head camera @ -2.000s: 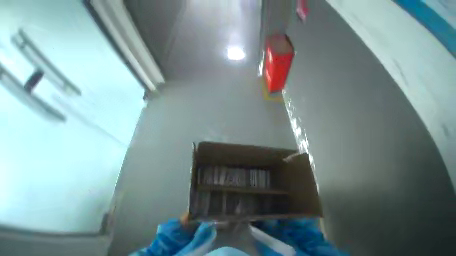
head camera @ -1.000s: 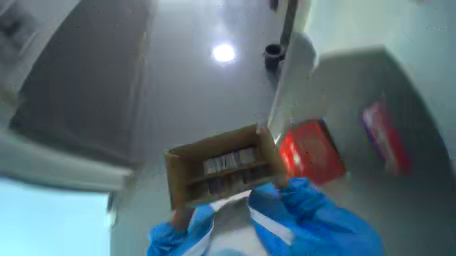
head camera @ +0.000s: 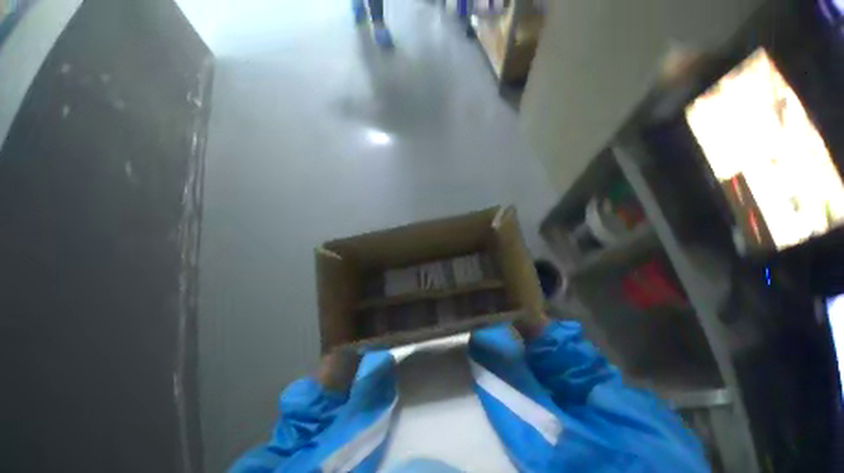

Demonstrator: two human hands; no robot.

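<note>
An open brown cardboard carton (head camera: 338,300) is held in front of my body at waist height. An inner divider splits it, and a row of thin upright pale pieces (head camera: 433,275) stands in the far part. The near part is dark and its content is unclear. My left hand (head camera: 339,369) is at the carton's near left corner, blurred and partly hidden. My right hand (head camera: 530,325) is at the near right corner, mostly hidden by the carton and the blue sleeve.
A grey floor (head camera: 268,185) stretches ahead, with a dark wall (head camera: 93,240) on the left. A grey shelf unit (head camera: 666,249) with blurred items and a bright screen (head camera: 768,148) stand at the right. A person's feet (head camera: 382,37) show at the far top. A dark round bin (head camera: 548,277) is beside the carton.
The view has moved along the passage. The red box and glass door are gone from view; shelves, a bright screen and a person's feet now show. The carton stays held in both hands.
</note>
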